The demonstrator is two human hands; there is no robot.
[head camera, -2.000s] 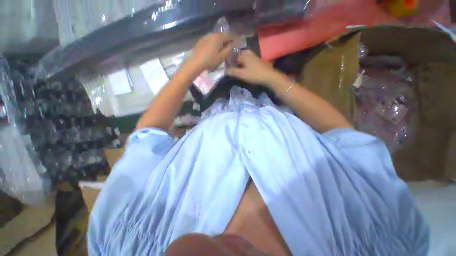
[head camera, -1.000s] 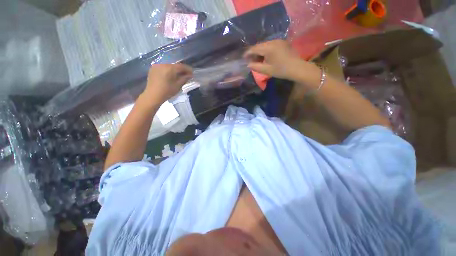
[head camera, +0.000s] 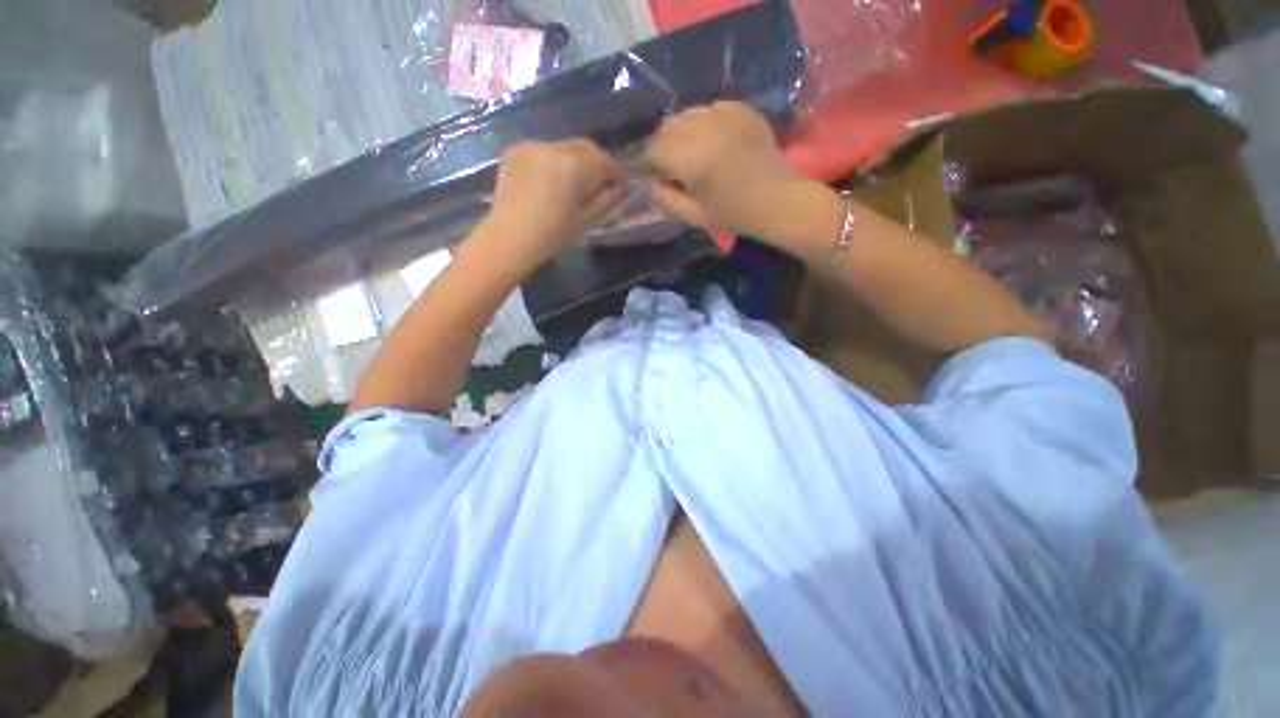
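Note:
A clear bag hangs between my two hands, in front of the near side of a long black unit in clear film. My left hand pinches the bag's left part. My right hand pinches its right part, close to my left hand. The bag's contents are blurred and partly hidden by my fingers. Another small bag with pink print lies beyond the black unit on white ribbed padding.
White leaflets lie on padding nearer me. Film-wrapped black bars are stacked at left. An open carton at right holds pink-printed bags. A tape dispenser stands on the red sheet.
Since one second ago my hands have moved closer together, and the bag no longer stretches wide between them. Earlier, the black unit and padding sat farther up in view.

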